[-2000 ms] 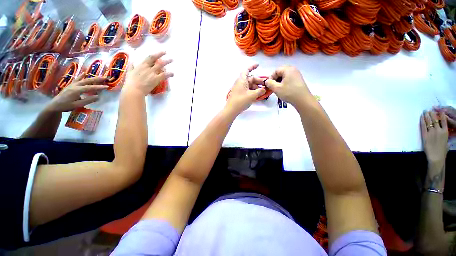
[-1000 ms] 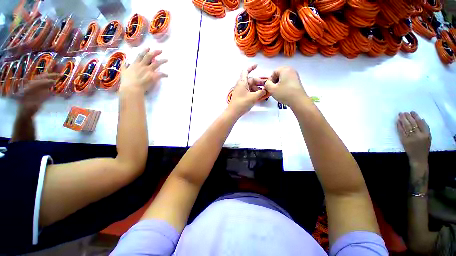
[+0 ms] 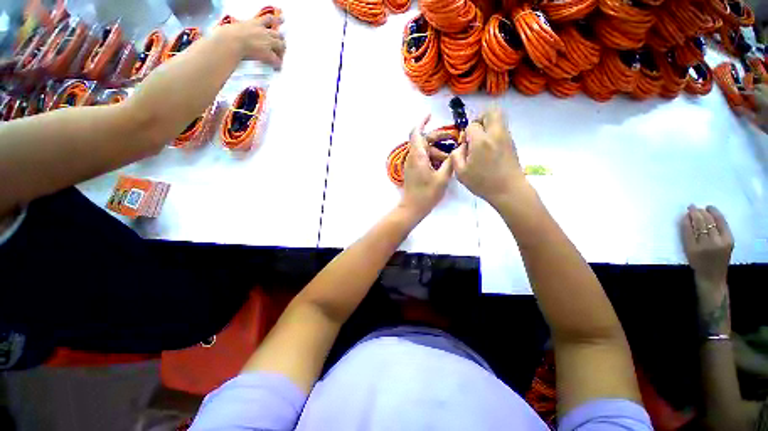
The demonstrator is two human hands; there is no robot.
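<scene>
An orange coiled cable (image 3: 397, 164) lies on the white tabletop under my left hand (image 3: 425, 168). My left hand holds the coil, with fingers spread around it. A black connector (image 3: 458, 112) sticks up from the coil, beyond my fingers. My right hand (image 3: 490, 156) pinches at the connector's lower end, close against my left fingertips. The coil's right side and the fingertips' exact contact are partly hidden by my hands. Whether a label is on the connector is too small to tell.
A large heap of orange coils (image 3: 581, 50) stands at the back. A yellow-green strip (image 3: 536, 170) lies right of my right hand. At left are bagged coils (image 3: 243, 118), insert cards (image 3: 137, 197) and a neighbour's reaching arm (image 3: 168, 93). Another person's hand (image 3: 707, 238) rests at right.
The black connector now stands out beyond my fingers, and my hands have shifted slightly. The left neighbour's arm has reached to the back row; a bagged coil stands farther right. The right neighbour's hand moved.
</scene>
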